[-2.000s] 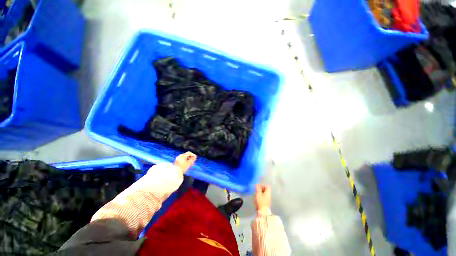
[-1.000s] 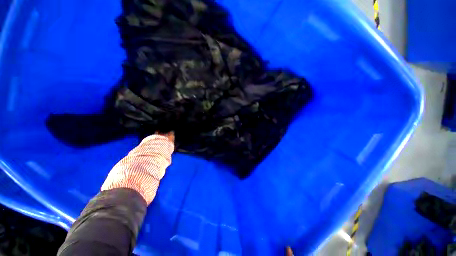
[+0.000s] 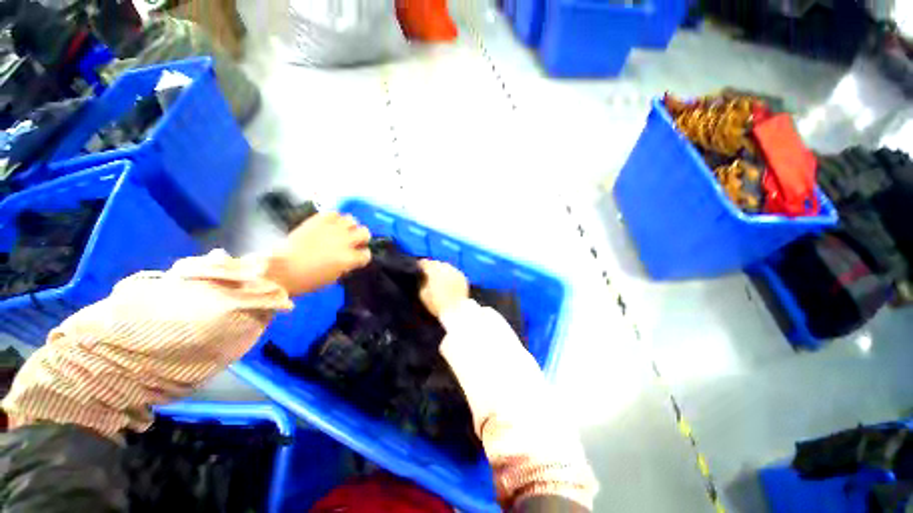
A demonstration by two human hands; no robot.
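Dark camouflage sewn pieces lie crumpled in the blue plastic bin in front of me. My left hand is closed on an upper part of the pieces, above the bin's far left side. My right hand grips the same dark fabric a short way to the right. The fabric is lifted between the two hands, and a dark end shows beyond my left hand. The fingertips are partly hidden in the cloth.
A blue bin with orange-brown coils and red cloth stands to the right. More blue bins with dark pieces stand at left. Another bin touches the near left. A pale sack is at the far side. Yellow-black tape marks the floor.
The view has pulled back and up from the bin. The reaching left arm now holds lifted fabric, and my right hand has come in and taken hold of it too.
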